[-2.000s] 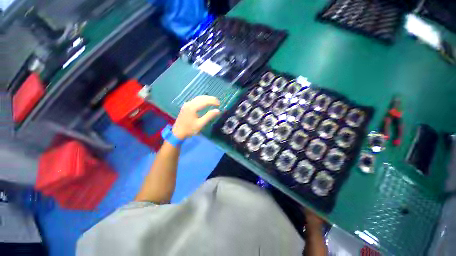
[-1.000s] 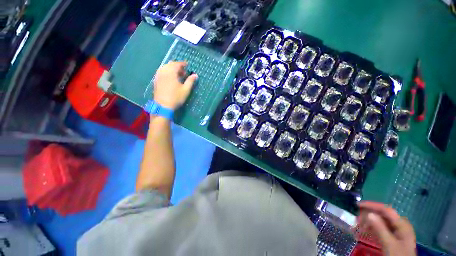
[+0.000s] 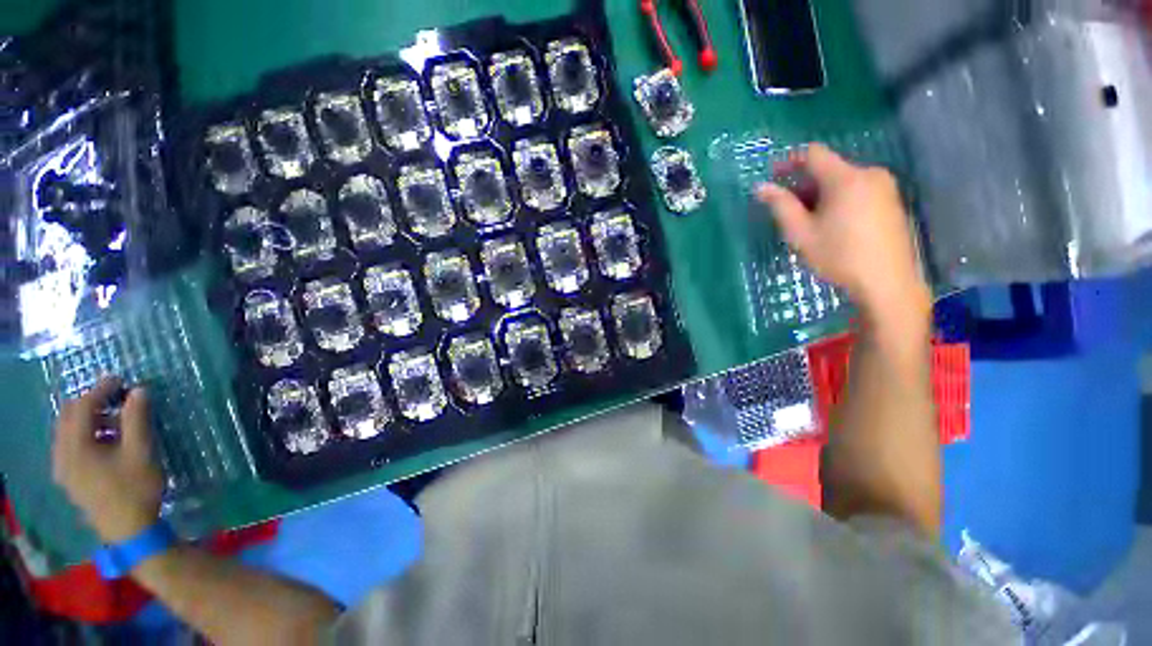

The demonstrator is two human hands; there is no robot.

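The large black blister tray point(image 3: 436, 240) lies in front of me, its rows of pockets filled with silvery modules with dark round centres. My left hand point(image 3: 111, 457) is over the left clear small-cell tray point(image 3: 190, 404); the fingers are bent, and whether they pinch a part cannot be told. My right hand point(image 3: 849, 225) is over the right clear small-cell tray point(image 3: 773, 284), with thumb and index finger near each other; a held part cannot be made out. Two loose modules point(image 3: 663, 101) lie on the green mat between the black tray and the right clear tray.
Red-handled pliers point(image 3: 682, 35) and a smartphone point(image 3: 782, 44) lie at the back right. Shiny clear plastic point(image 3: 76, 215) covers a dark tray at the left. Pale stacked trays point(image 3: 1030, 152) stand at the right. Red slotted trays point(image 3: 954, 391) are beyond the bench's front edge.
The view has turned and moved to the right. My right hand has come up from below the bench edge to over the right clear tray. My left hand is still at the left clear tray.
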